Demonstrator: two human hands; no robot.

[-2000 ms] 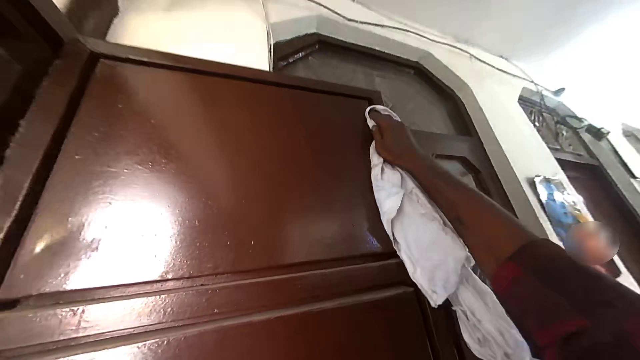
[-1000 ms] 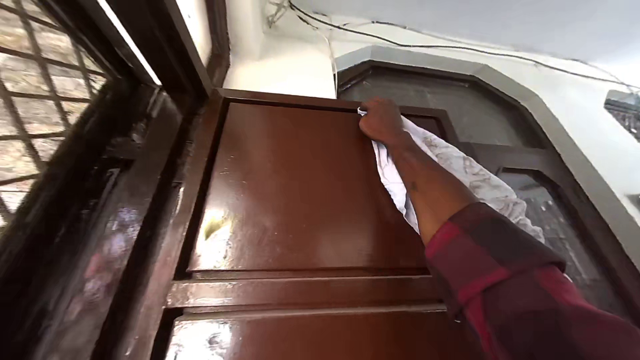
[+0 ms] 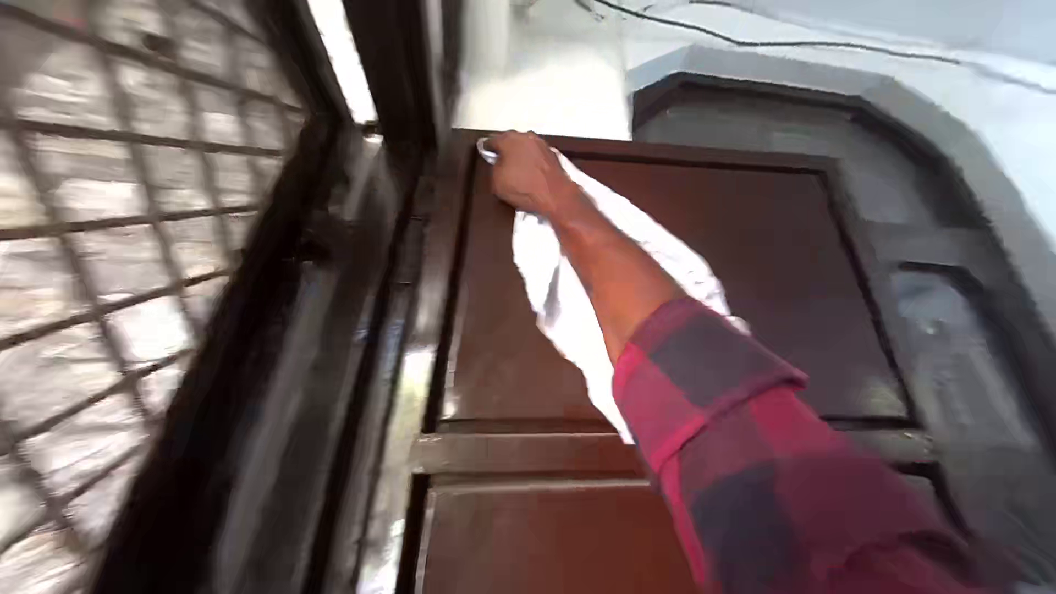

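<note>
My right hand (image 3: 528, 175), its arm in a red and black checked sleeve, grips a white cloth (image 3: 569, 305) at the upper left corner of a brown panelled door (image 3: 742, 272). The cloth hangs down beneath the forearm, over the recessed upper panel. A small loop of it shows beside the fingertips, near the panel's left edge. The door's surface is glossy. My left hand is not in view.
Left of the door stands a dark glossy frame (image 3: 280, 429), with a metal lattice (image 3: 124, 214) beyond it. Behind the door at the right is a dark panelled surface in a grey arched surround (image 3: 825, 82). A cable (image 3: 742, 41) runs along the pale wall above.
My right hand has moved with the cloth from the panel's upper right corner to its upper left corner. The view has turned left, showing more of the lattice.
</note>
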